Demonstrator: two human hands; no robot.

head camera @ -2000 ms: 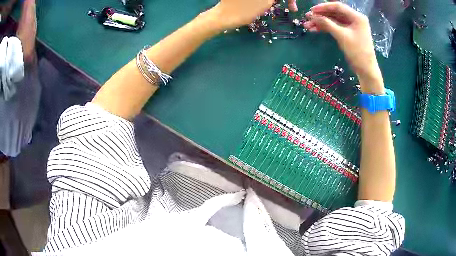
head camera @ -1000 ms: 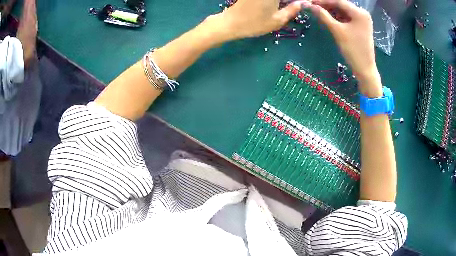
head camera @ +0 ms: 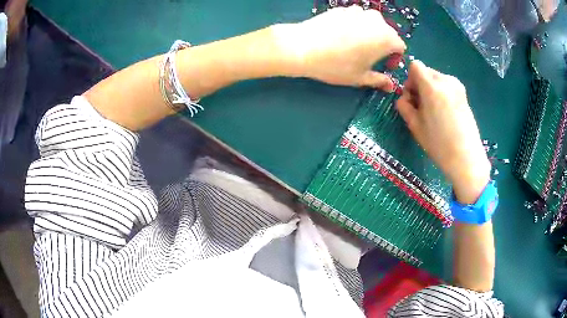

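The green circuit board panel [head camera: 373,192] lies near the table's front edge, with silver and red rows across it. My left hand [head camera: 348,46] is at the panel's far edge, thumb and fingers curled towards a tiny red and silver part. My right hand [head camera: 435,105] is beside it, fingertips pinched at the same far edge. The small wired part [head camera: 398,89] shows between the fingertips; which hand holds it is hard to tell. The hands hide the panel's far red row. A loose pile of wired capsules [head camera: 404,13] lies beyond my left hand.
A clear plastic bag [head camera: 482,31] lies at the upper right. Stacked panels [head camera: 541,140] stand at the far right, with dark wired parts [head camera: 539,211] by their near end. A few loose capsules [head camera: 491,152] lie right of my wrist. Part of another hand [head camera: 547,7] shows at the top right.
Both hands have come back from the capsule pile to the panel's far edge. The view has shifted, so the black part with the yellow-green cylinder is out of frame. Red material shows below the panel.
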